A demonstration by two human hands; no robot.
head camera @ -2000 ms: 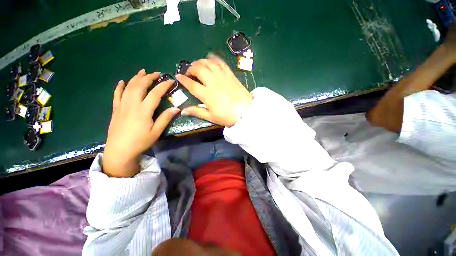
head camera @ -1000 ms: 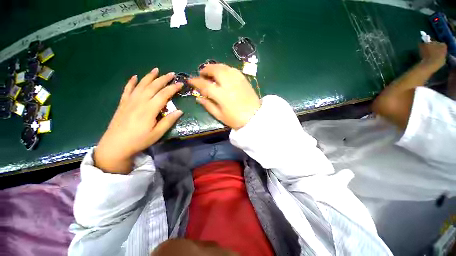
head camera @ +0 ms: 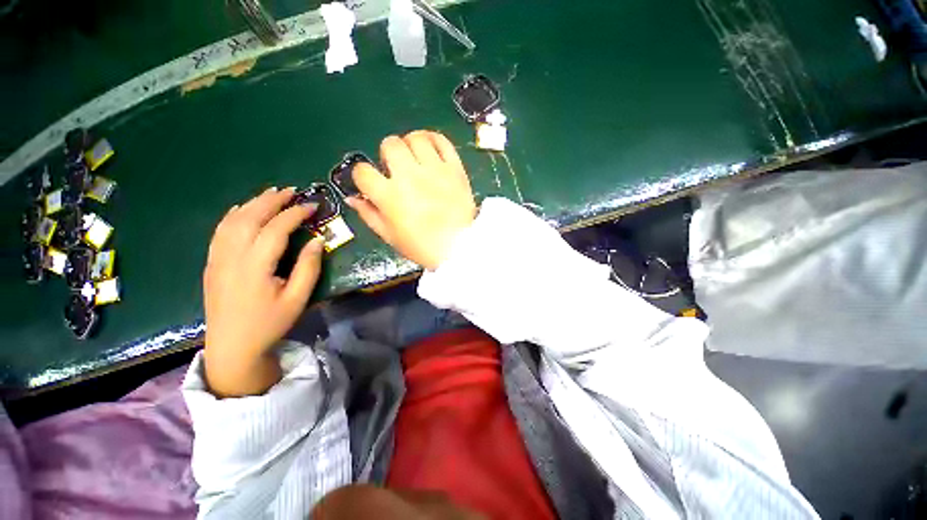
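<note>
My left hand (head camera: 252, 274) rests on the green bench with its fingertips on a black watch housing (head camera: 321, 206). A silver-white battery with a yellow edge (head camera: 334, 235) lies just below that housing. My right hand (head camera: 419, 195) has its thumb and index finger on a second black housing (head camera: 348, 175), close beside the first one. The rest of that unit is hidden under the right hand. Another housing (head camera: 476, 96) lies alone to the right, with its battery (head camera: 491, 135) below it and a small white piece on the battery.
A cluster of housings with batteries (head camera: 76, 236) lies at the left. At the back are a crumpled white wipe (head camera: 340, 38), a white bottle (head camera: 407, 38), a slanted thin strip (head camera: 444, 24) and a bundle of thin rods (head camera: 256, 20). A pale strip (head camera: 152, 88) curves along the bench.
The view has shifted. Both hands have stayed at the two housings, which now show more clearly. The other person's arm at the right has left the view.
</note>
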